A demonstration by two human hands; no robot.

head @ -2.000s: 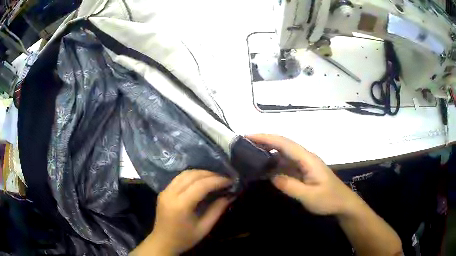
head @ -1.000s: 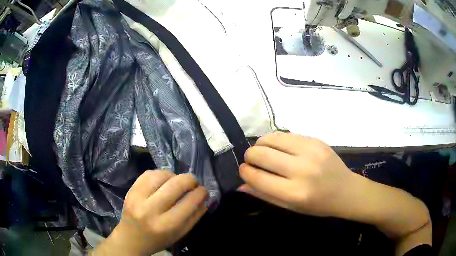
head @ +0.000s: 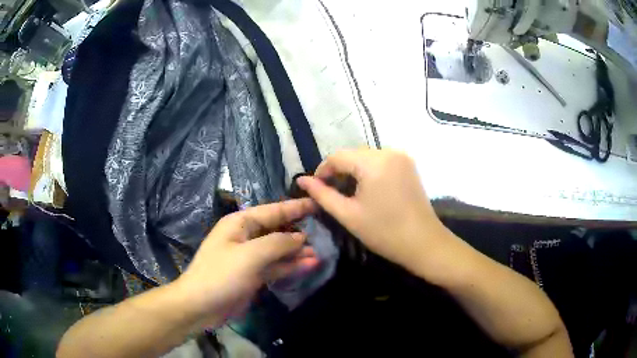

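Observation:
The garment lies at the left and centre, its blue-grey leaf-print shell (head: 199,133) bunched up and its off-white inside (head: 332,91) spread on the table. A narrow black band (head: 283,87) runs down between them to my hands. My right hand (head: 377,203) pinches the black cloth at the band's lower end between thumb and fingertips. My left hand (head: 255,245) is beside it, holding the lower end of the shell fabric, with a grey-blue piece (head: 318,255) showing past its fingers. The exact grip at the fingertips is partly hidden.
The sewing machine head (head: 538,17) is at the upper right, above its needle plate (head: 454,63). Silver tweezers (head: 541,77) and black scissors (head: 596,126) lie on the bed. The table's front edge (head: 517,212) curves across the right. Dark cloth covers the lap below.
The view has shifted, so the machine sits further right. My hands have come close together at the band's end, and the shell fabric's lower end is now bunched at my left fingers.

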